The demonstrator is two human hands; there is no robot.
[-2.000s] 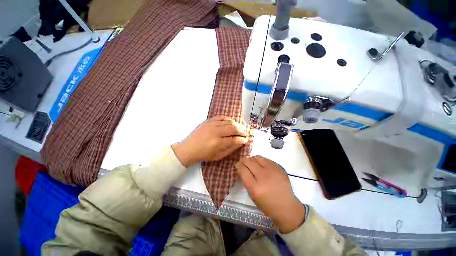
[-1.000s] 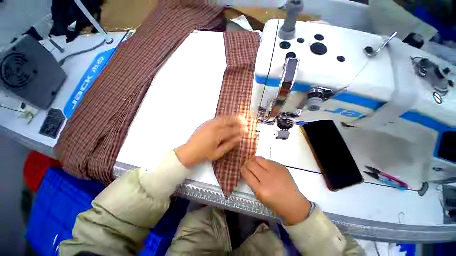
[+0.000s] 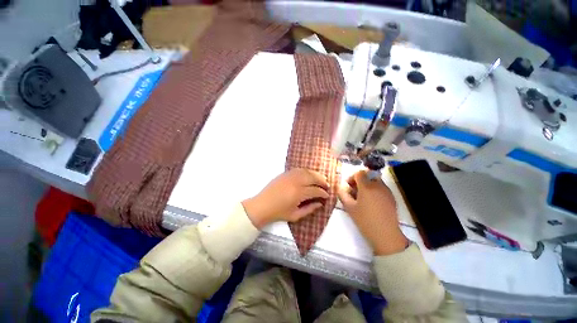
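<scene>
A reddish-brown checked fabric piece point(image 3: 313, 129) lies lengthwise beside the sewing machine head point(image 3: 424, 101), its tapered point near the table's front edge. My left hand point(image 3: 290, 197) is bare and rests on the fabric with its fingers flat and slightly spread, left of the lamp spot. My right hand point(image 3: 373, 208) is at the fabric's right edge, just below the needle area, fingertips bent together. Whether it pinches the cloth is unclear in the glare. The presser foot and needle are hard to make out.
A long bundle of checked panels point(image 3: 164, 126) lies to the left. A smartphone point(image 3: 430, 203) and pink-and-blue snips point(image 3: 495, 236) lie at the right. A second grey machine point(image 3: 54, 88) stands far left. A blue crate point(image 3: 88, 265) and a red item point(image 3: 60, 208) are below the table.
My right hand has moved up from the fabric's lower right edge to beside the needle area. My left hand stays on the fabric, slightly lower along it. The whole view has shifted.
</scene>
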